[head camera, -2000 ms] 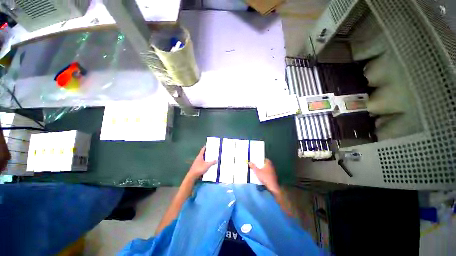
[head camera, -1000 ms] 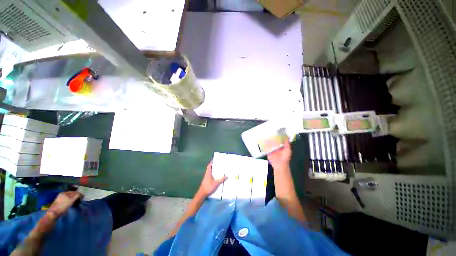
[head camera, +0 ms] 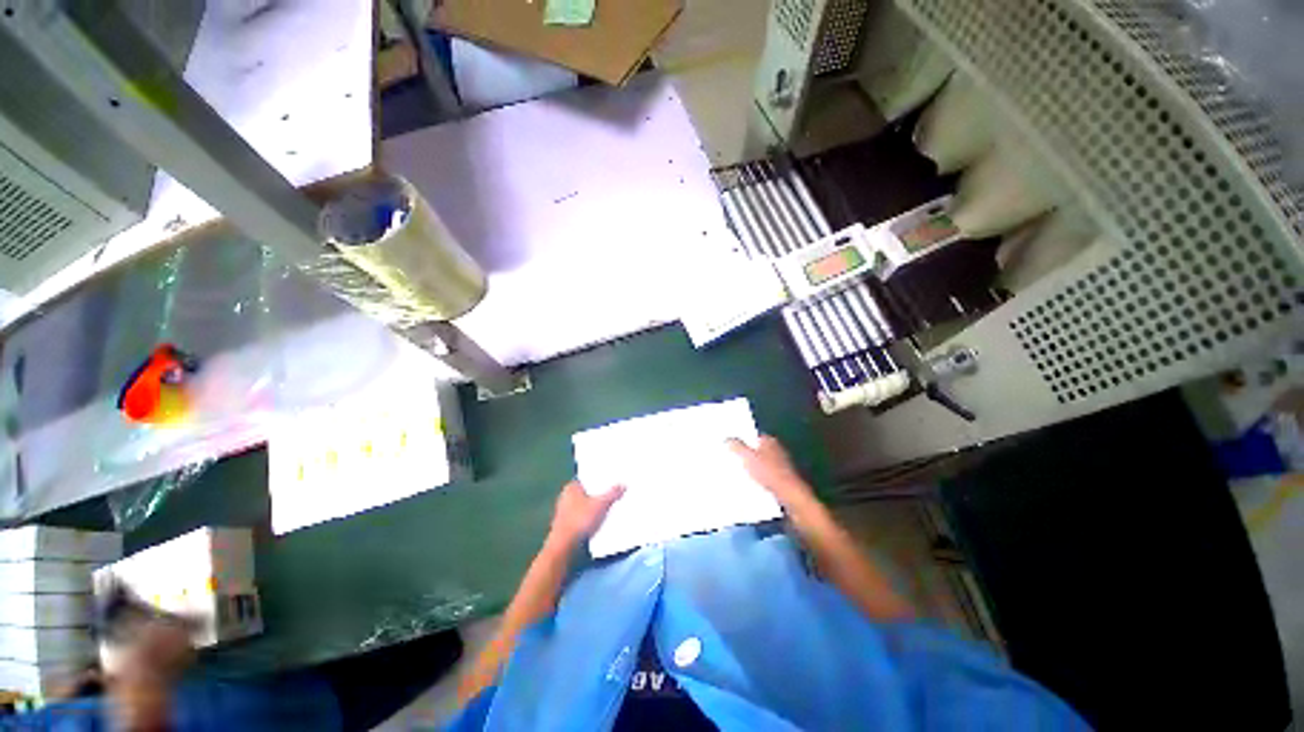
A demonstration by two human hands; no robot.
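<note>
A row of white phone retail boxes (head camera: 675, 472) lies on the dark green bench right in front of me; the seams between boxes are washed out by glare. My left hand (head camera: 584, 512) grips its left end and my right hand (head camera: 761, 463) grips its right end. Two phone boxes with pink-green pictures sit on the silver rollers, one at the rollers (head camera: 834, 266) and one nearer the curtain (head camera: 918, 232). A white piece (head camera: 729, 298) lies at the bench's right, its kind unclear.
Box rows stand at left centre (head camera: 358, 455) and lower left (head camera: 193, 572), with a box stack (head camera: 50, 601) beyond. A blurred co-worker's hand (head camera: 143, 658) is lower left. A holder tube (head camera: 408, 258), post, orange-red object (head camera: 155, 383) and beige machine (head camera: 1130, 286) surround the bench.
My right hand has left the picture-faced box near the rollers and now holds the row's right end. The view has turned. The co-worker's hand is now at the lower-left box row.
</note>
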